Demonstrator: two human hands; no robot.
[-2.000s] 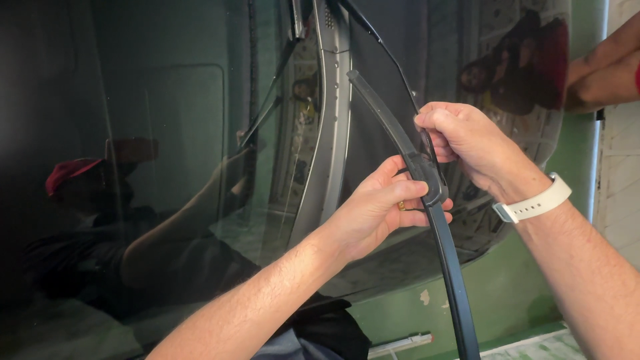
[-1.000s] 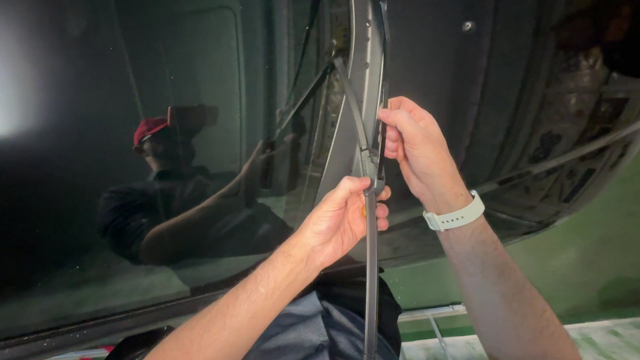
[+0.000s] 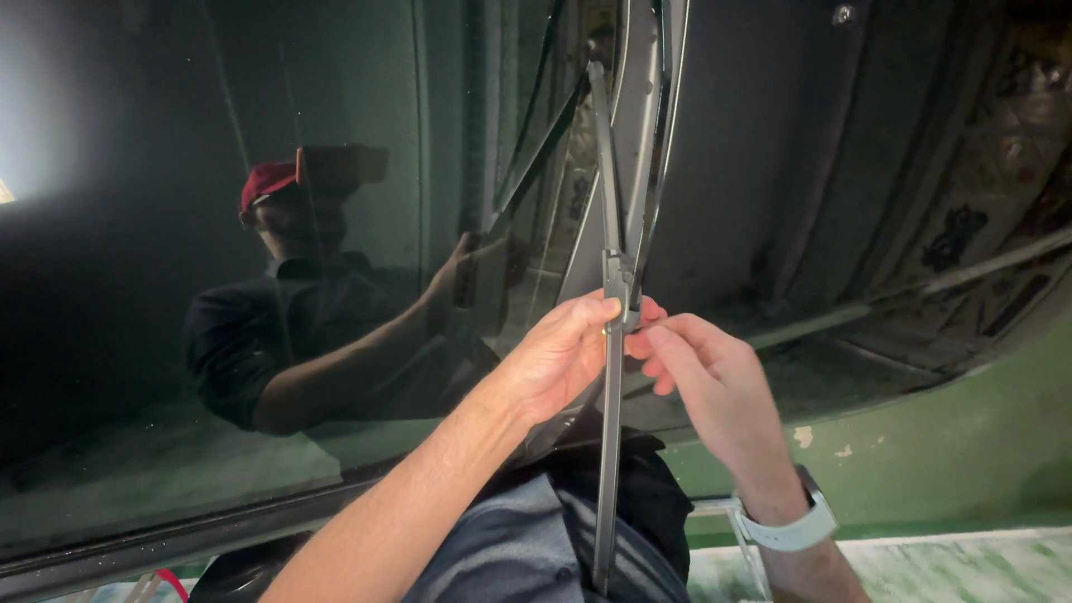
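My left hand (image 3: 565,356) grips the middle joint of a black windshield wiper blade (image 3: 612,444), thumb on the plastic connector (image 3: 618,289). The blade runs roughly upright, from above the joint down past my shirt. My right hand (image 3: 708,368), with a white-banded watch on the wrist, has its fingertips pinched close together at the lower right side of the connector; whether something small is between them cannot be told. A black wiper arm (image 3: 657,184) comes down from above to the connector, and its end is partly hidden by my fingers.
A vehicle's dark windshield (image 3: 151,276) fills the left and reflects a person in a red cap. Right of it are the grey cowl edge (image 3: 636,159) and the dark glossy hood (image 3: 770,151). A green wall (image 3: 946,444) and a pale floor (image 3: 963,565) lie beyond.
My right hand has moved from the wiper arm above the joint down to the connector's lower side. My left hand keeps its hold on the joint. The view has shifted.
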